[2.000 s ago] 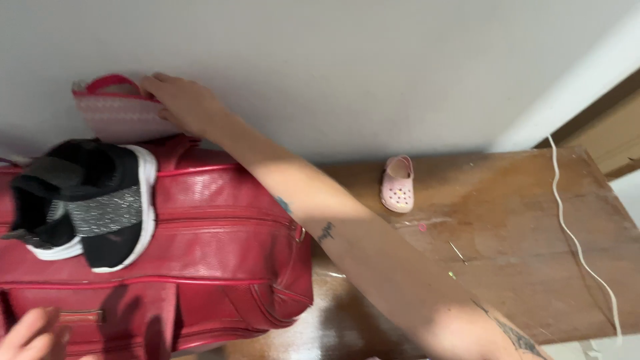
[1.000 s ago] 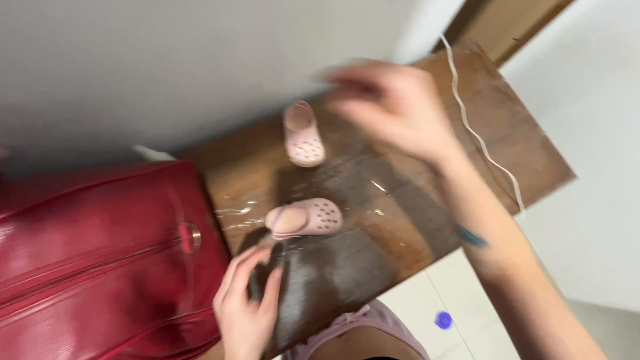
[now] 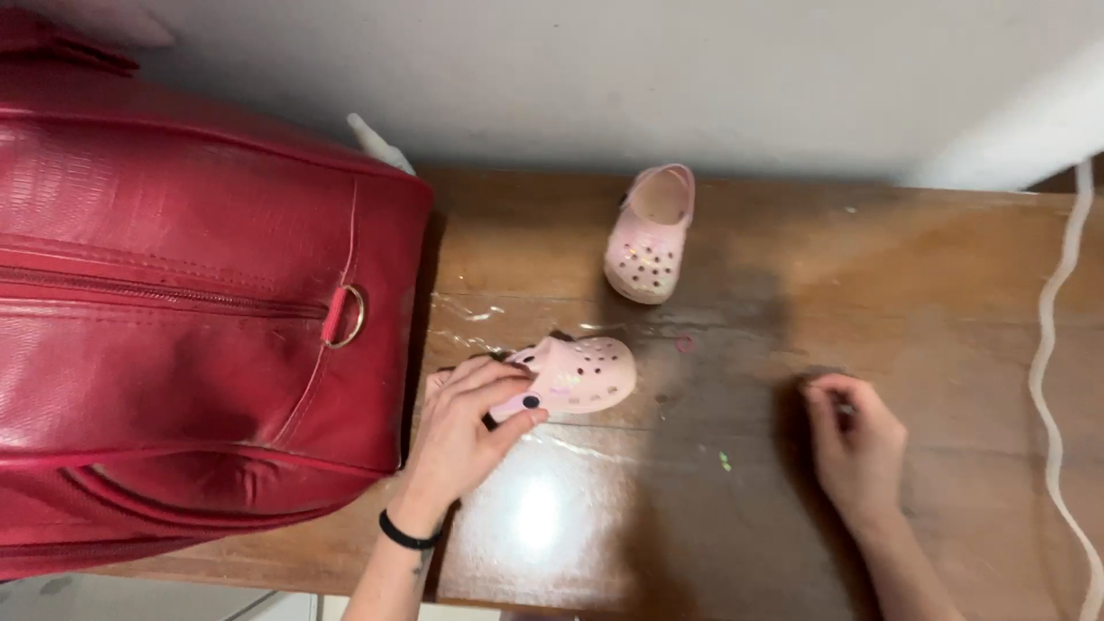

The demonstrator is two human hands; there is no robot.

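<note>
My left hand (image 3: pixel 470 423), with a black band at the wrist, grips the heel end of a small pink clog (image 3: pixel 586 371) at the centre of the wooden surface. The clog's toe points right. Its mate, another pink clog (image 3: pixel 647 246), stands farther back near the wall, toe toward me. My right hand (image 3: pixel 854 440) is low over the wood at the right, thumb and index fingertips together; whether something small is pinched between them cannot be told.
A red leather-like bag (image 3: pixel 216 302) with a metal ring fills the left side. A white tube-like object (image 3: pixel 379 142) lies behind it. A white cable (image 3: pixel 1048 345) runs down the right. A pink ring (image 3: pixel 684 344) and green bits (image 3: pixel 724 461) lie on the wooden surface (image 3: pixel 949 285).
My left hand has taken hold of the nearer clog. Two seconds ago only one clog showed on the wood. My right hand, blurred near the wall a second ago, is now lower over the wood.
</note>
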